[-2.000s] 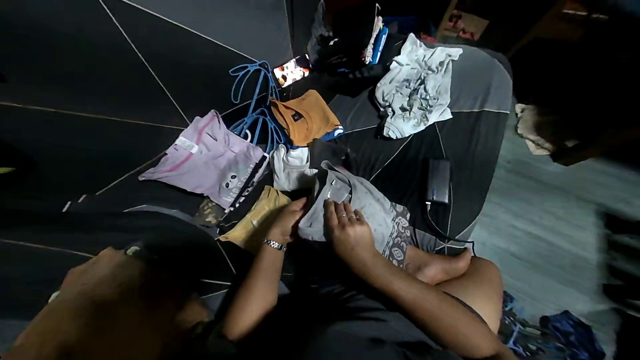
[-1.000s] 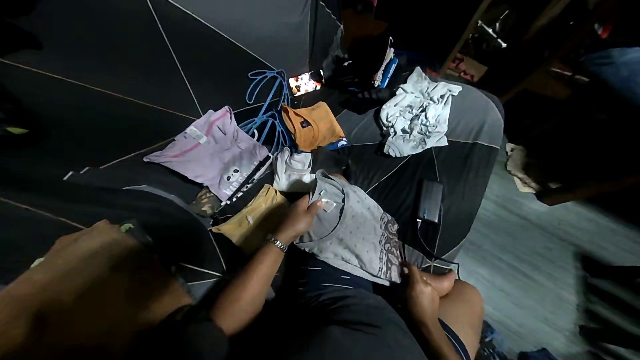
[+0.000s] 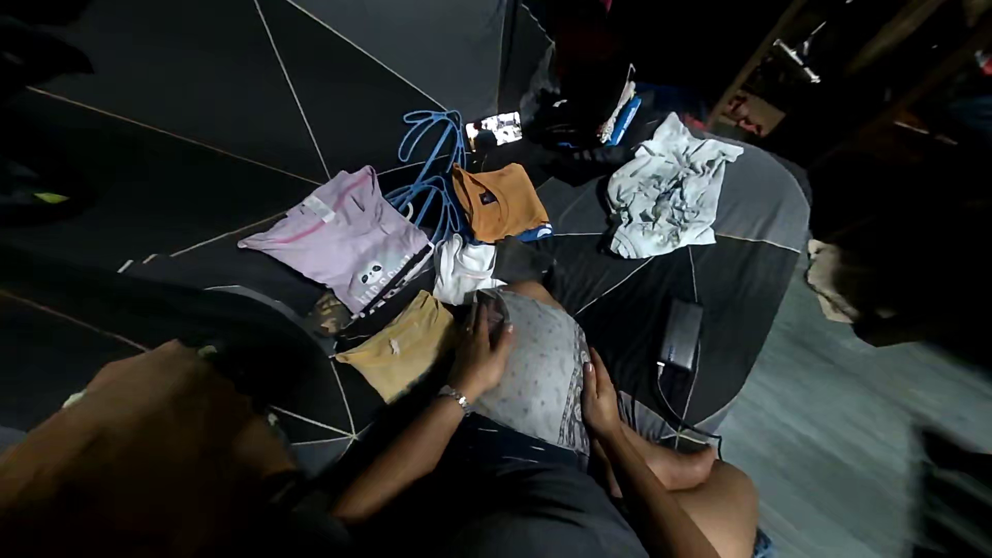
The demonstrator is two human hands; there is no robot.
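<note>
A grey patterned shirt (image 3: 535, 364) lies across my lap, its dark patterned part along the right side. My left hand (image 3: 482, 356), with a metal watch or bracelet at the wrist, is at the shirt's left end by the neckline; whether its fingers grip the cloth is unclear. Against the right edge rests my right hand (image 3: 601, 394), its grip also unclear. A folded yellow garment (image 3: 399, 349) lies just left of my left hand. Beyond it are a white garment (image 3: 463, 267), a folded lilac shirt with a panda print (image 3: 349, 232) and a folded orange garment (image 3: 504, 205).
Blue hangers (image 3: 430, 174) lie behind the folded clothes, beside a phone with a lit screen (image 3: 494, 130). A crumpled pale shirt (image 3: 670, 194) is at the back right of the dark sofa (image 3: 744, 302). A black box-shaped device with a cable (image 3: 682, 335) lies right of my lap.
The shirt's right part, spread out toward my knee one second ago, now reaches less far right. My right hand has come inward with it, closer to my left hand.
</note>
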